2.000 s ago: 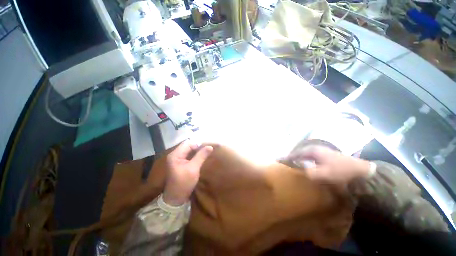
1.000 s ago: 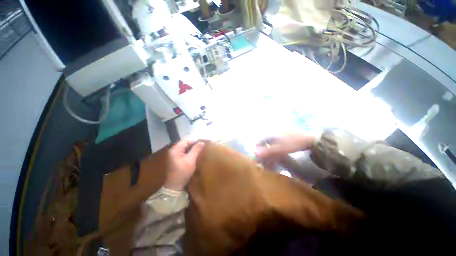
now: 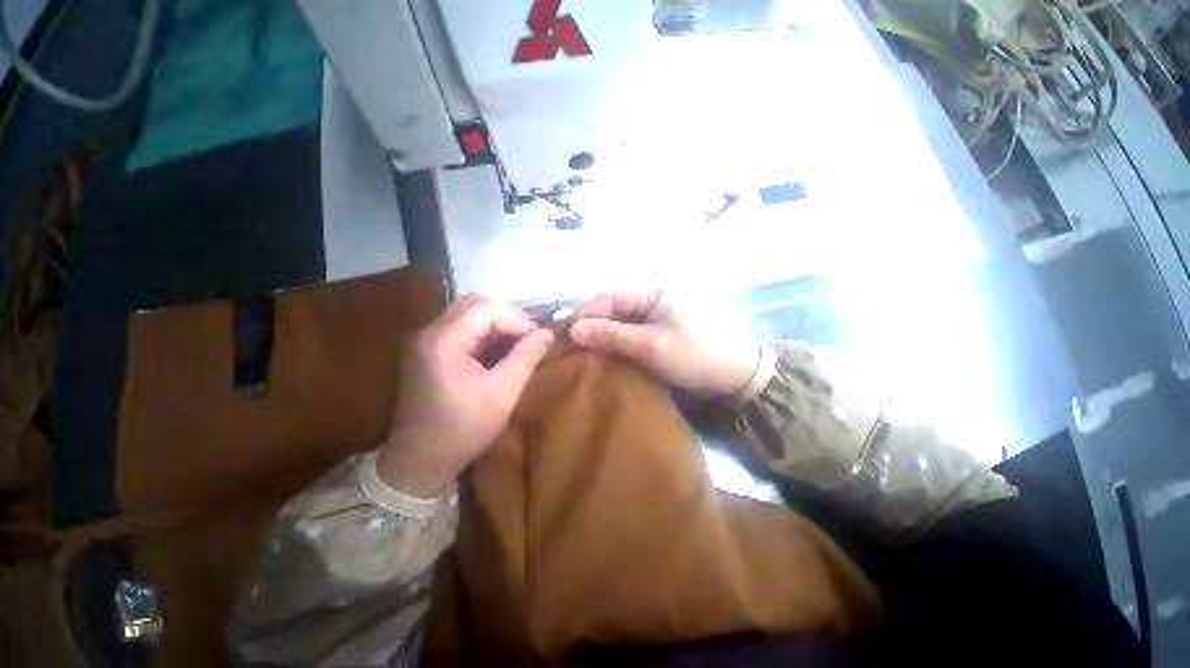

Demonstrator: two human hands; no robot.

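A large tan-brown bag body hangs over the table's front edge into the lap. My left hand and my right hand pinch its top edge between thumbs and fingers, close together. A tiny pale spot shows between the fingertips; I cannot tell what it is. The white sewing machine head with a red logo stands just beyond. Its presser foot is above my hands, apart from the fabric edge. Another part of the brown material lies flat at left, with a small dark rectangle on it.
A teal cloth lies at upper left. Brown bags are heaped at far left. A small shiny piece is at lower left. Cream cords tangle at upper right. The white table glares brightly.
My right hand has moved left to the fabric edge beside my left hand, and both now pinch it. The view has moved closer to the machine head, and more brown material shows at left.
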